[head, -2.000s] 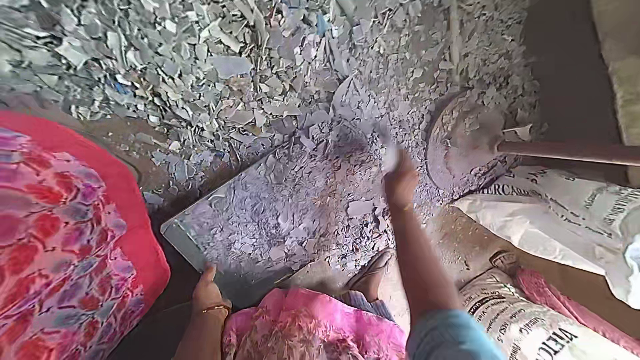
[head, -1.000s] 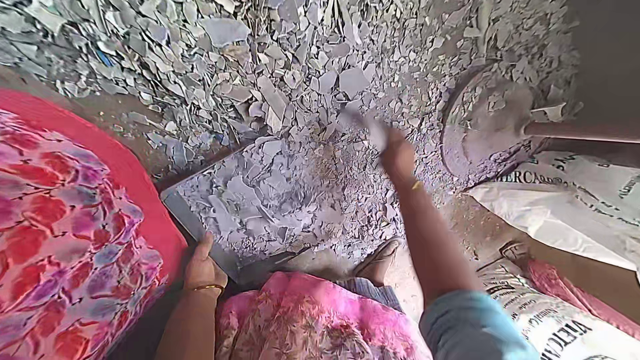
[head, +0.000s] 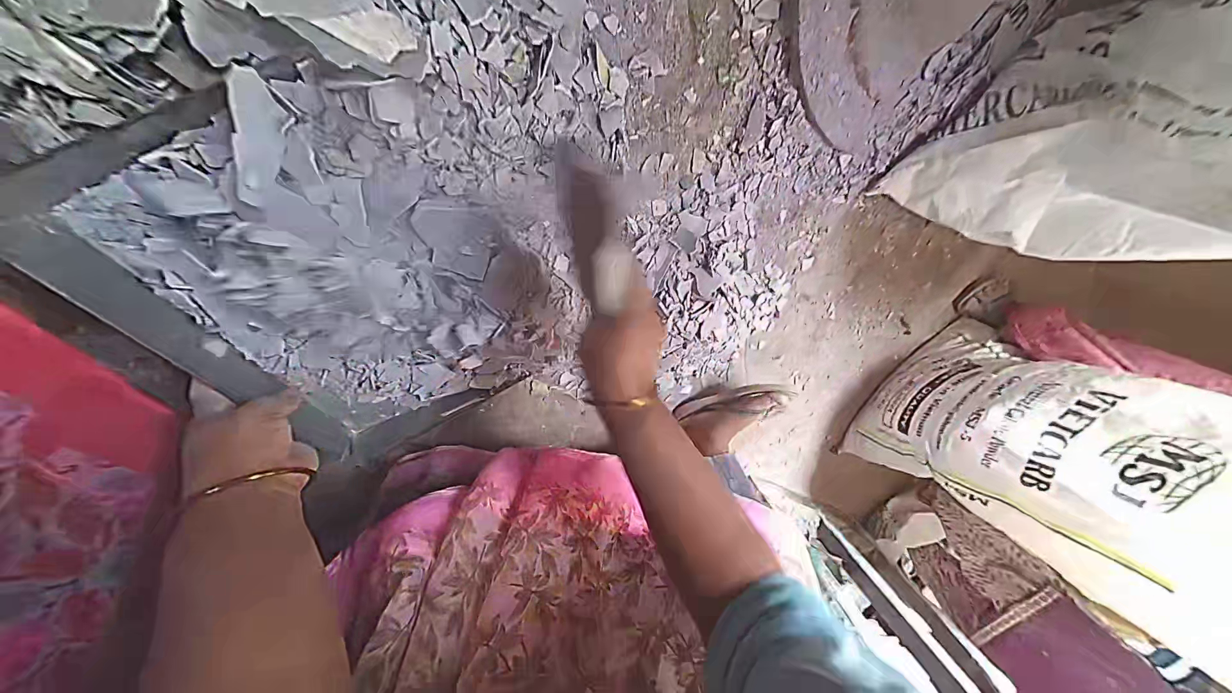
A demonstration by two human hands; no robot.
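My left hand (head: 245, 443), with a gold bangle at the wrist, grips the near edge of a grey rectangular tray (head: 144, 303) with raised rims. My right hand (head: 624, 351) is closed around the pale end of a dark elongated hand tool (head: 582, 202), blurred, so its kind cannot be told. The tool is over broken flakes (head: 717, 279) at the right side of the tray. Many thin grey-white flakes (head: 318, 250) lie in the tray and spill past its right end. Some flakes inside it look blurred.
Larger flakes (head: 72, 58) are heaped beyond the tray. A round dusty base (head: 837, 67) stands at the upper right. White printed sacks (head: 1078, 183) (head: 1068, 433) lie at right. A sandalled foot (head: 722, 419) is close by my right forearm. Red patterned cloth (head: 77, 481) is at left.
The view has moved nearer to the tray. My left hand stays on its rim and my right hand still holds the tool, which was also blurred before.
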